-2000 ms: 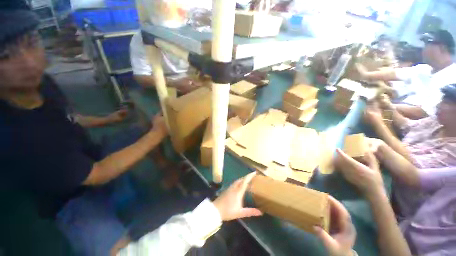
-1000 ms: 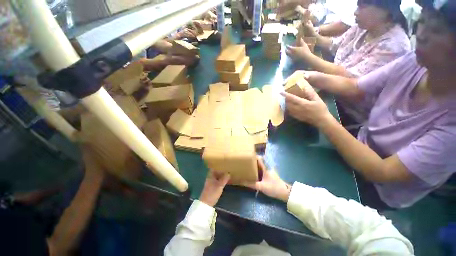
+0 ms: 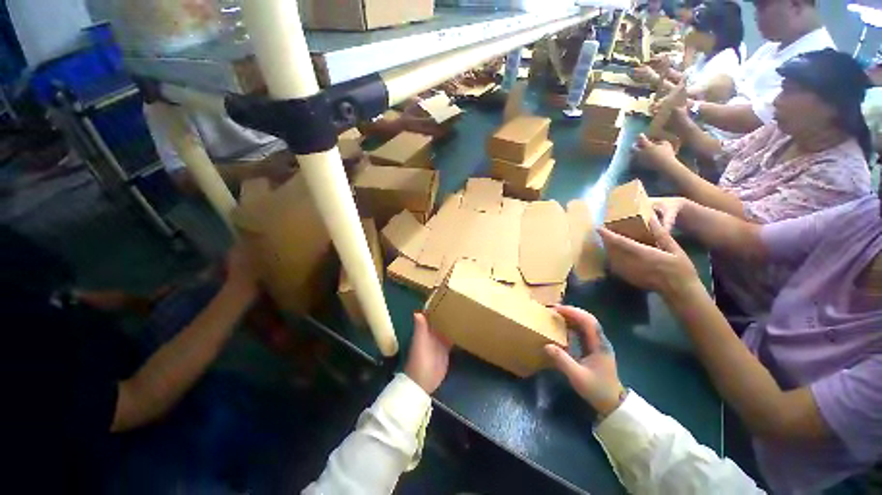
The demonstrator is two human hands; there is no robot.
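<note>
A closed brown cardboard box [image 3: 495, 319] is held between my two hands above the near edge of the table, tilted with its right end lower. My left hand [image 3: 427, 356] grips its left end, with the thumb up along the side. My right hand [image 3: 588, 362] grips its right end with thumb and fingers. Flat brown box blanks [image 3: 484, 237] lie in a loose pile just beyond the held box, which hides part of the pile's near edge.
A cream pipe [image 3: 338, 213] with a black joint [image 3: 311, 121] slants down left of my hands, under a shelf [image 3: 406, 43]. Loose boxes [image 3: 396, 189] lie behind it. Stacked boxes [image 3: 522, 155] stand beyond the blanks. A person at right holds a small box [image 3: 629, 211]; another person's arm is at left.
The view has swung right, then partly back left. The box has turned in my hands from end-on to slanting, its long side showing again. My right hand has moved onto its right end.
</note>
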